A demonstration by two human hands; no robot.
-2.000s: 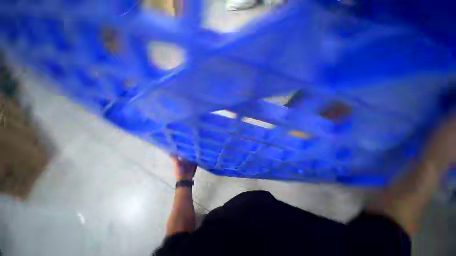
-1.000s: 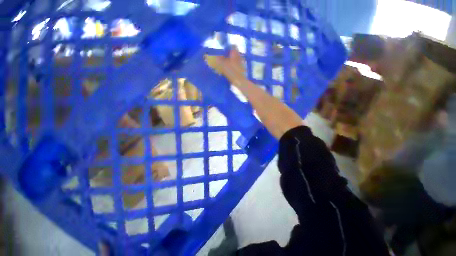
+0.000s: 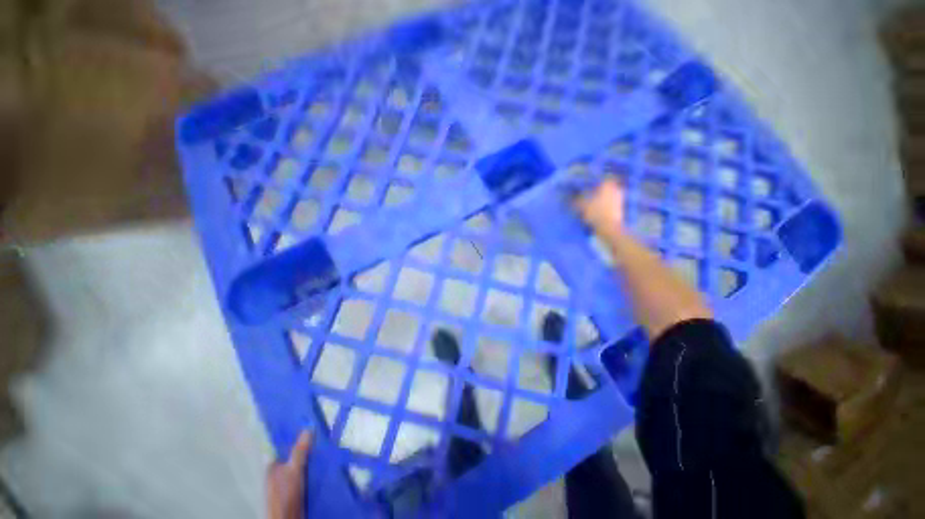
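Observation:
A large blue plastic pallet (image 3: 390, 238) fills the middle of the head view, its grid and square hollow feet facing me. It is tilted in front of my body, and my legs and feet show through the grid. My left hand (image 3: 288, 478) grips its near left edge; only the thumb side shows and the picture's bottom edge cuts off the rest. My right hand (image 3: 602, 208) holds a bar of the pallet near its middle, right of the centre foot. The fingers are blurred.
Brown cartons (image 3: 91, 112) stand at the upper left. More brown cartons (image 3: 837, 385) stand on the floor at the right. Grey floor (image 3: 122, 355) shows on the left and beyond the pallet.
The pallet has swung from upright in front of my face to lower and flatter, and now shows nearly whole. My left hand has come into view at its edge; my right hand still holds it.

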